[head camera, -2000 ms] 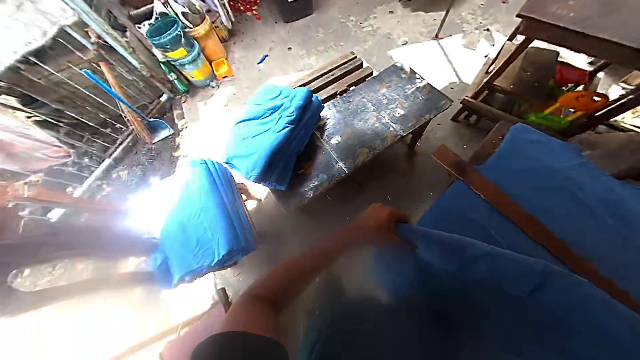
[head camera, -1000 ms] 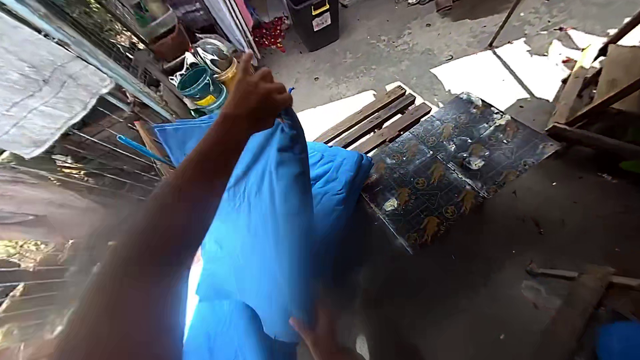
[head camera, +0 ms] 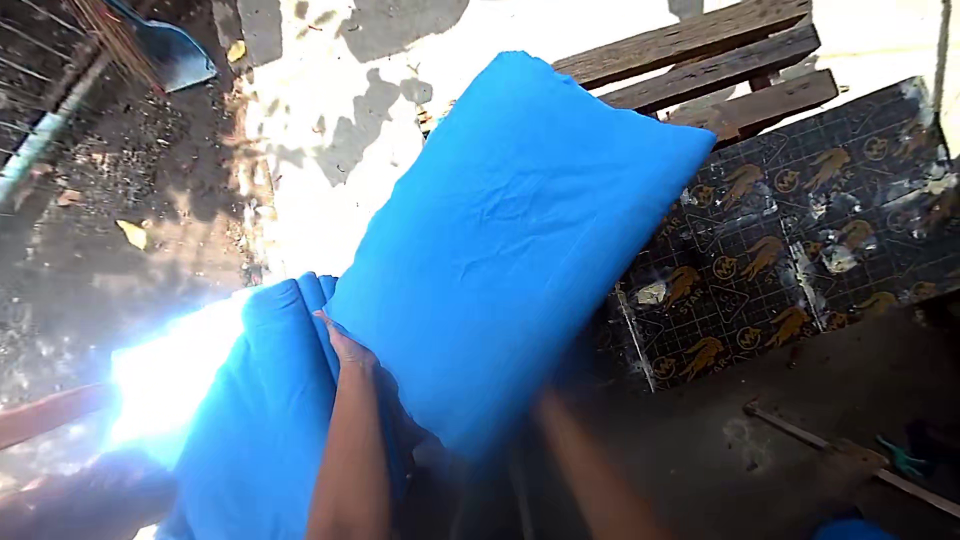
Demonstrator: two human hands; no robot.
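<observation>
A thick folded blue cloth (head camera: 510, 247) lies tilted between my hands, its far end over the wooden slats and the patterned board. My left hand (head camera: 349, 346) grips its left edge, thumb on the near side. My right hand (head camera: 553, 409) is blurred at the lower right edge of the cloth, its fingers hidden beneath it. Just left of my left hand, a second pile of folded blue cloth (head camera: 262, 420) stands in strong glare; what bears it is hidden.
Weathered wooden slats (head camera: 705, 71) adjoin a dark patterned board (head camera: 757, 262) at the right. A dustpan (head camera: 176, 56) and a broom (head camera: 120, 37) lie at the upper left. What looks like a person's arm (head camera: 52, 412) reaches in from the left. A thin bar (head camera: 787, 427) is at the lower right.
One second ago a hand was raised high with a blue cloth hanging from it; now both hands are low at the folded cloth. The view has shifted closer to the cloths.
</observation>
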